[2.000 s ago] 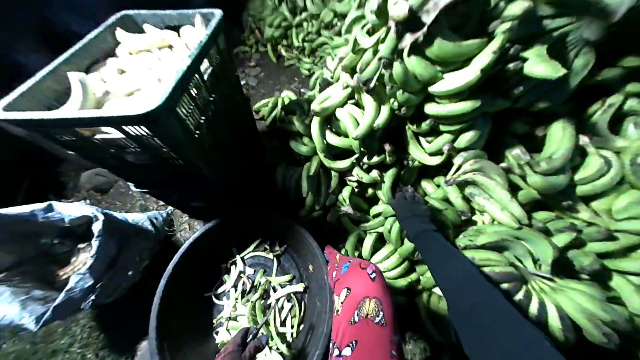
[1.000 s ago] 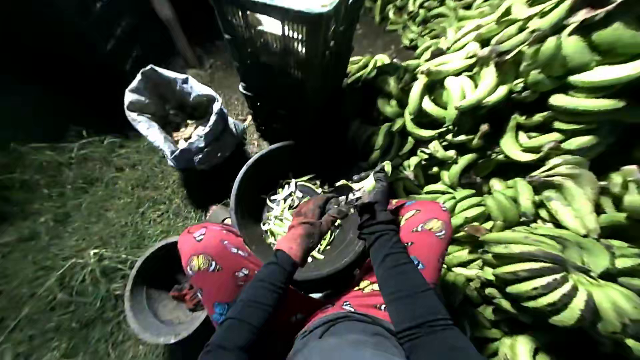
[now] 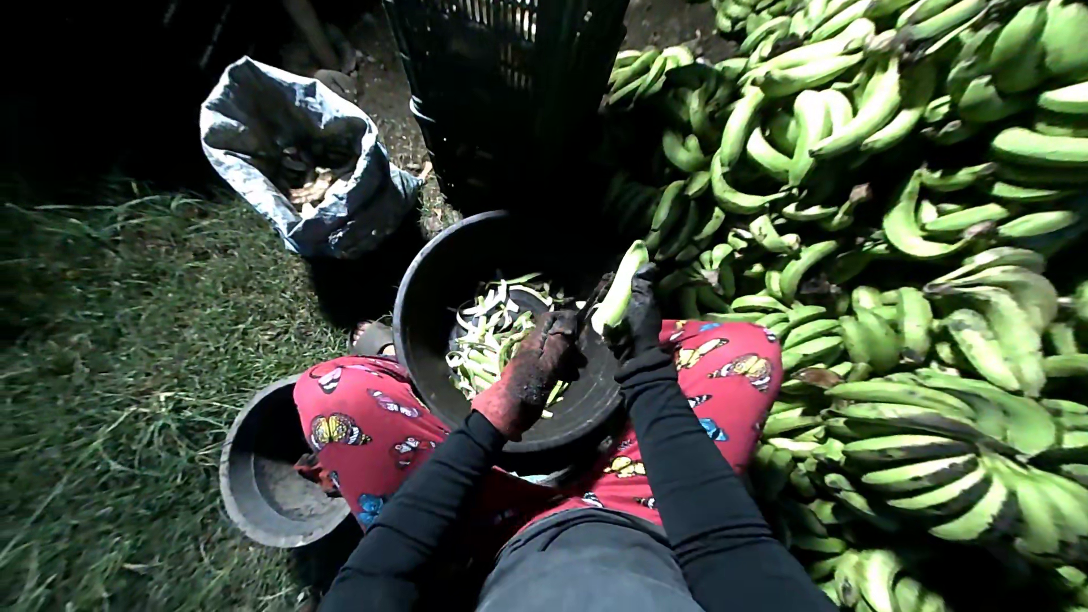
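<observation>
My left hand (image 3: 544, 361), in a dirty reddish glove, is closed around a thin dark tool at the basin's right side; the tool's kind is hard to tell. In my right hand (image 3: 642, 310), dark-gloved, a green banana (image 3: 620, 285) stands almost upright, a pale strip showing along its side. The tool's end is close to the banana's lower part. Below both hands a round black basin (image 3: 412, 340) sits between my knees, with green and white peel strips (image 3: 486, 344) lying in it.
Green banana bunches (image 3: 918, 425) are heaped along the right. A tall dark plastic crate (image 3: 510, 85) stands beyond the basin. At the left are an open woven sack (image 3: 340, 212) with pale pieces inside, a second basin (image 3: 285, 527) and grass (image 3: 127, 382).
Two seconds ago my right hand reached onto the banana heap; now it holds a banana over the basin beside my left hand. The view has swung left and down.
</observation>
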